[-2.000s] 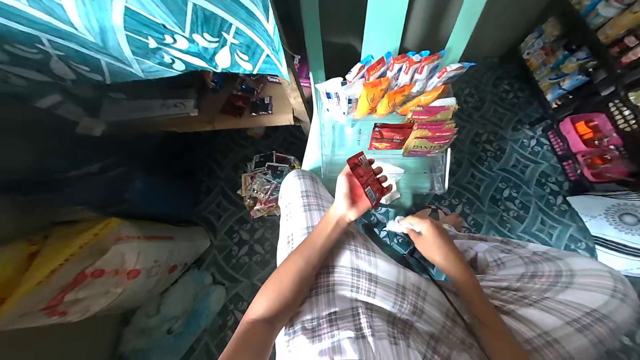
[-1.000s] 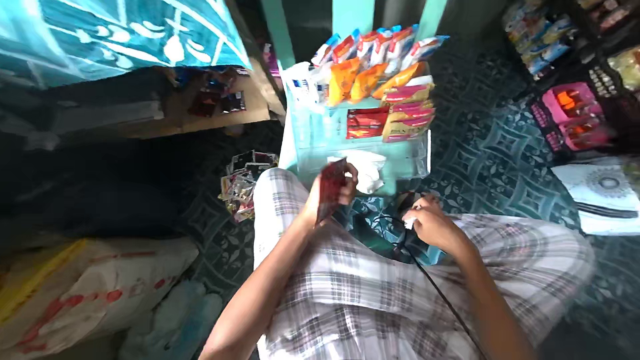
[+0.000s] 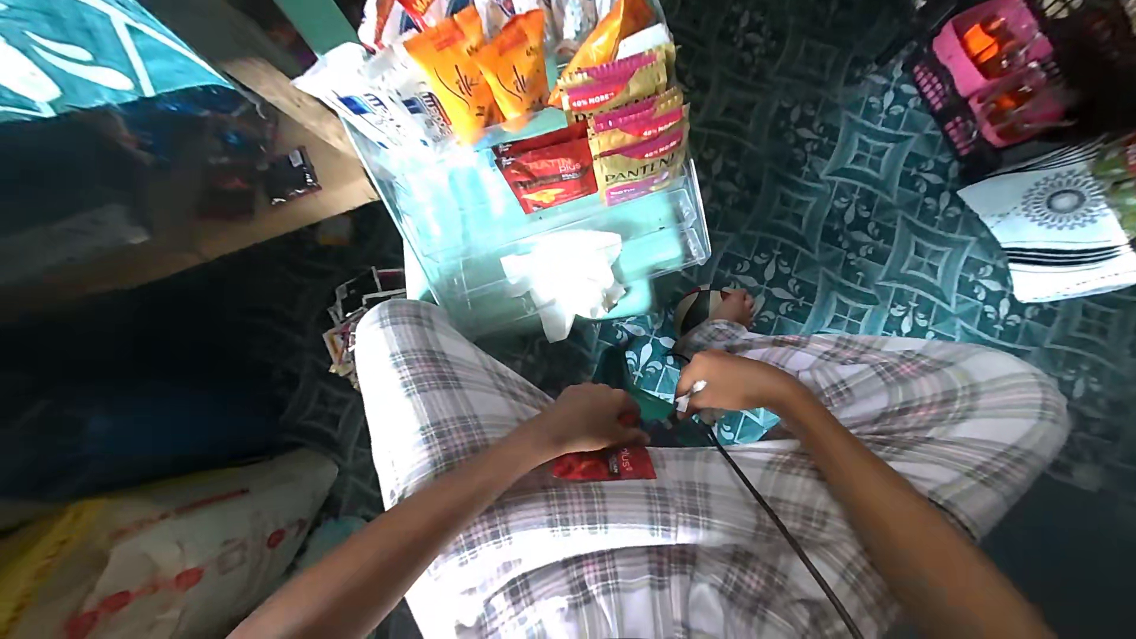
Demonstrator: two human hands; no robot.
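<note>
A red sachet [image 3: 606,464] lies on the plaid trousers at the lap, just below my left hand [image 3: 593,419], whose fingers are curled; whether they pinch anything is unclear. A crumpled white piece [image 3: 693,392], perhaps tissue, is pinched in my right hand [image 3: 732,386], close to a thin black cord [image 3: 772,515]. In front of the knees, a clear plastic organizer [image 3: 701,217] holds orange sachets [image 3: 454,71], red sachets [image 3: 552,169], gold and pink sachets [image 3: 639,146] and blue-and-white sachets [image 3: 382,102]. White tissue [image 3: 568,275] rests at its near end.
Loose packets [image 3: 355,311] lie on the floor beside the left knee. A large printed sack [image 3: 195,550] stands at lower left, below a wooden shelf [image 3: 328,186]. Pink baskets [image 3: 998,71] and a patterned white cloth [image 3: 1065,217] are at the right.
The red sachet, held up in my left hand earlier, now lies on the lap. My left hand has come down nearer my right hand. The view has shifted.
</note>
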